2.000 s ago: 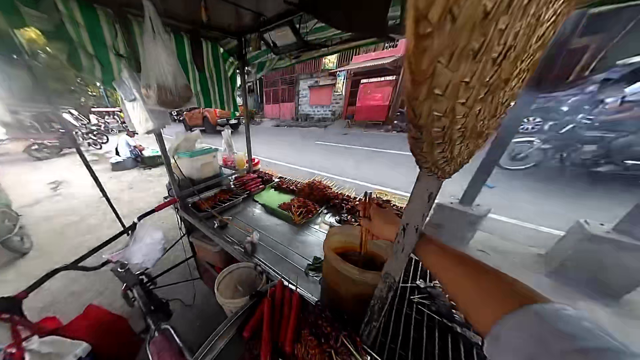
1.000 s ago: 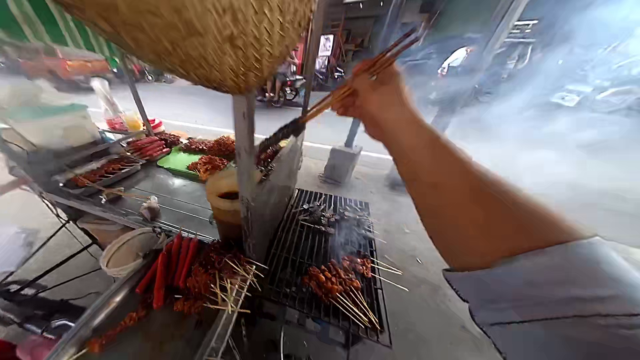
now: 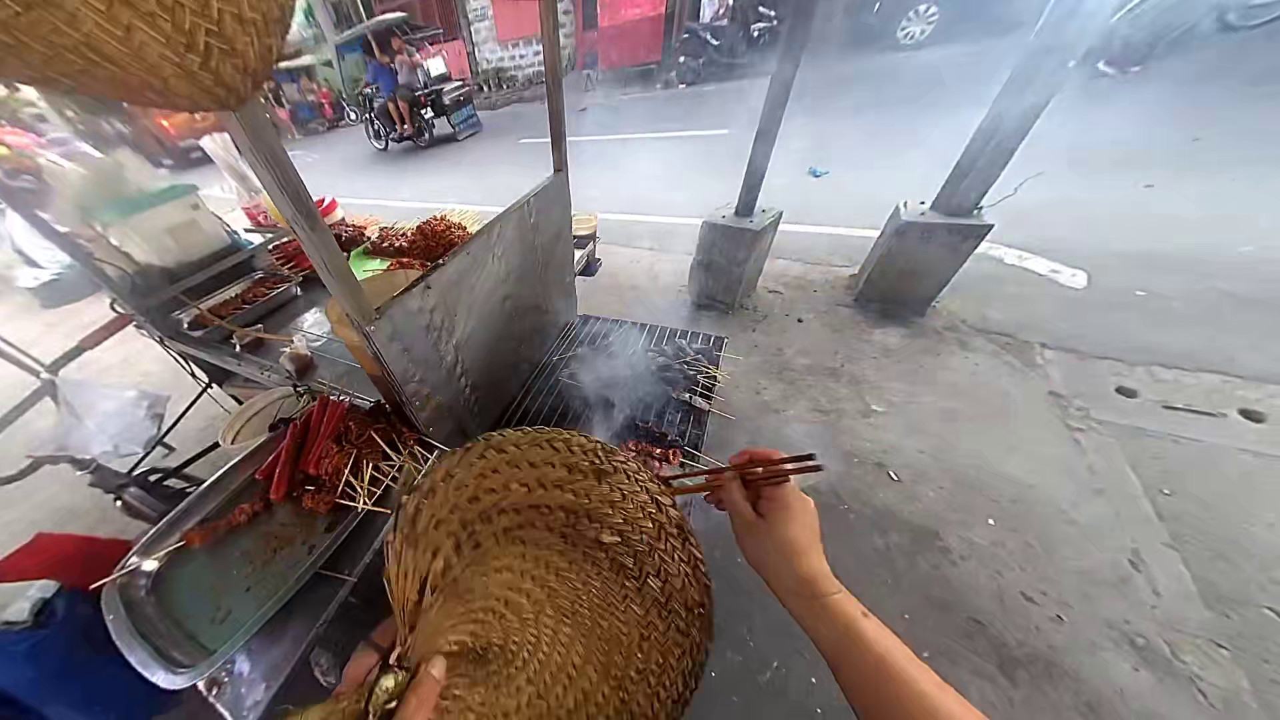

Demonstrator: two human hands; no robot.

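Observation:
My left hand (image 3: 405, 685) grips the handle end of a woven fan (image 3: 560, 570), which spreads over the near part of the grill. With its fingers closed, my right hand (image 3: 770, 515) holds thin brown wooden sticks (image 3: 745, 473) at the grill's near right edge. Skewered meat (image 3: 650, 448) shows on the wire grill (image 3: 545, 385) just beyond the fan, and darker skewers (image 3: 685, 365) lie farther back under smoke. The far ends of the sticks are hidden by the fan.
A metal panel (image 3: 480, 300) borders the grill's left side. Left of it are a steel tray (image 3: 160, 600) with red sausages (image 3: 305, 450) and skewers. Another woven piece (image 3: 150, 45) hangs at upper left. Concrete post bases (image 3: 735, 258) stand by the road, where a tricycle (image 3: 425, 110) carries people.
My right hand has come down from its raised position to beside the grill, still with the sticks. The fan in my left hand has come into view over the grill. The view has shifted.

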